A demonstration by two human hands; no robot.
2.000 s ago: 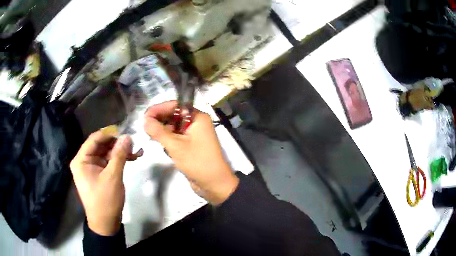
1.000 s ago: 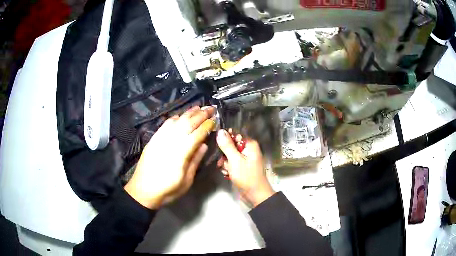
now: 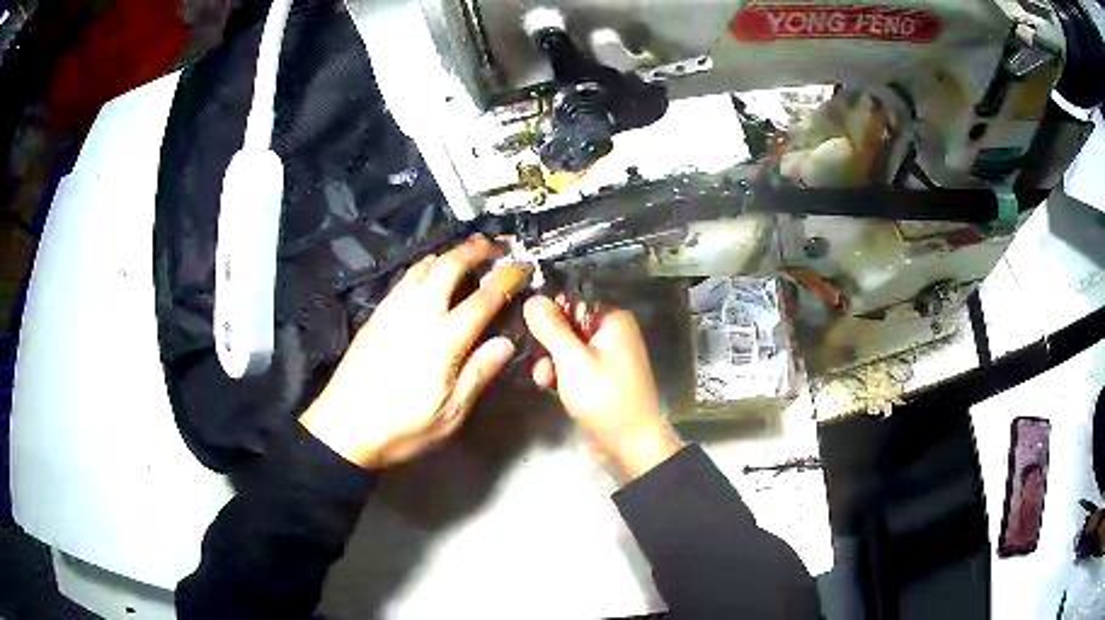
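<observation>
A black backpack panel (image 3: 327, 121) with mesh texture lies left of the needle area of the cream-white sewing machine (image 3: 679, 36). My left hand (image 3: 418, 351) lies on the panel's right edge, fingertips at the needle area, pressing a small whitish label (image 3: 524, 259). My right hand (image 3: 606, 375) is just right of it, fingers curled around the small red-handled snips (image 3: 584, 317), which are mostly hidden. A small box of whitish labels (image 3: 742, 342) stands on the machine bed.
A white bar-shaped piece (image 3: 248, 260) lies over the panel. A black binding strip (image 3: 860, 201) runs along the machine arm. A phone (image 3: 1025, 484) lies on the white surface at far right. A thin dark tool (image 3: 782, 466) lies below the label box.
From two seconds ago, both hands have moved from the label box to the needle area, with a label. In the last second they have barely moved; the view has shifted slightly.
</observation>
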